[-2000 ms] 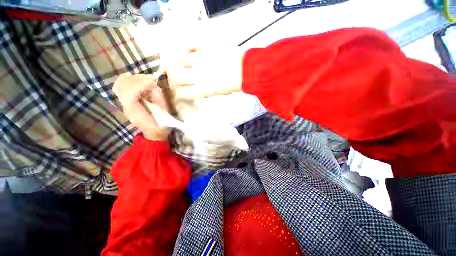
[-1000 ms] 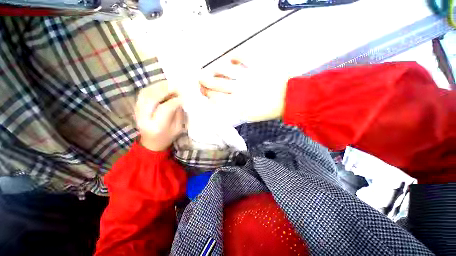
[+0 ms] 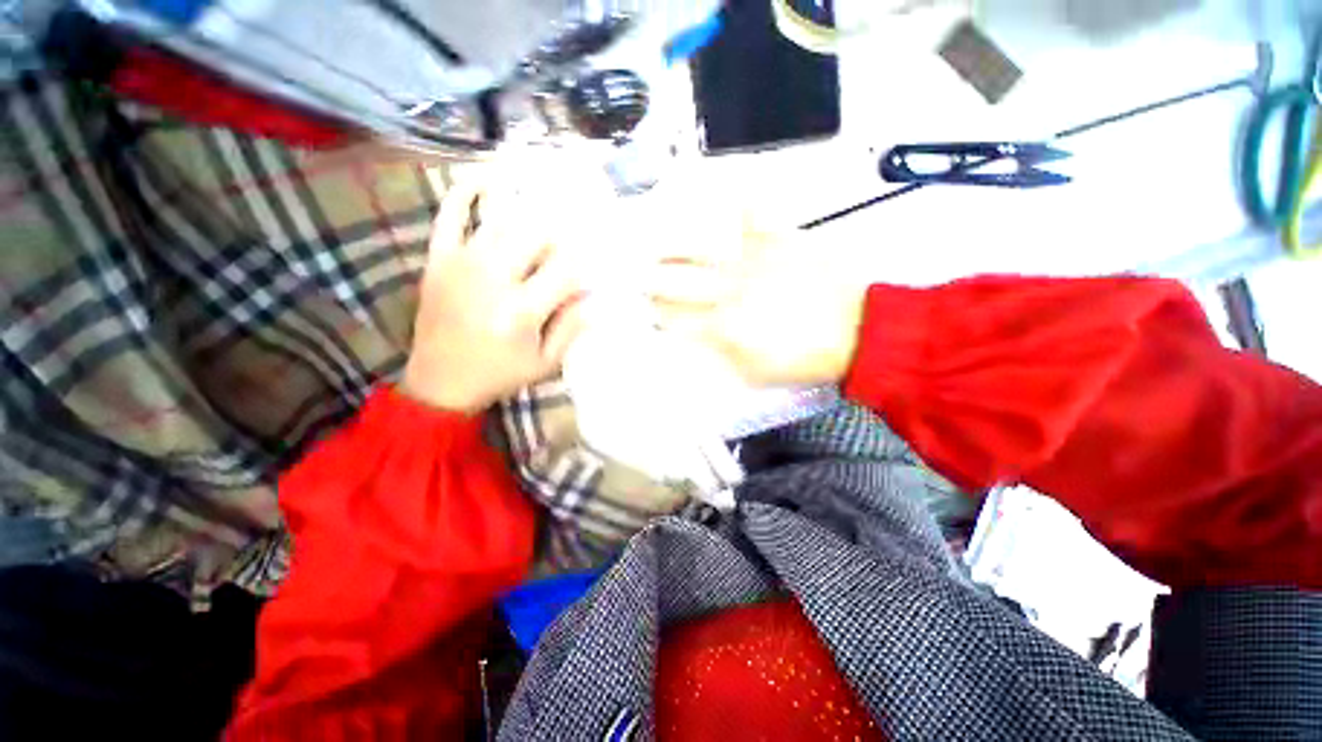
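Observation:
My left hand (image 3: pixel 486 305) rests on the fabric with its fingers bent, just below the sewing machine's head. My right hand (image 3: pixel 747 312) lies to its right on the white lining, palm down and overexposed. White lining (image 3: pixel 624 399) runs between the hands and hangs towards my lap. Plaid shell fabric (image 3: pixel 261 247) lies in folds to the left and also shows under the lining. The lining's edge and what the fingertips press are washed out by glare.
The sewing machine head (image 3: pixel 392 65) is at top left, with a dark knob (image 3: pixel 609 105). A black rectangular object (image 3: pixel 768 80), thread snips (image 3: pixel 971 164) and a brown piece (image 3: pixel 980 60) lie beyond my hands. Green and yellow scissors handles (image 3: pixel 1276 167) are at the right edge.
The view has tilted up, showing more of the machine and the snips. Both hands have moved from handling the fabric near my lap to lying on it closer to the machine head.

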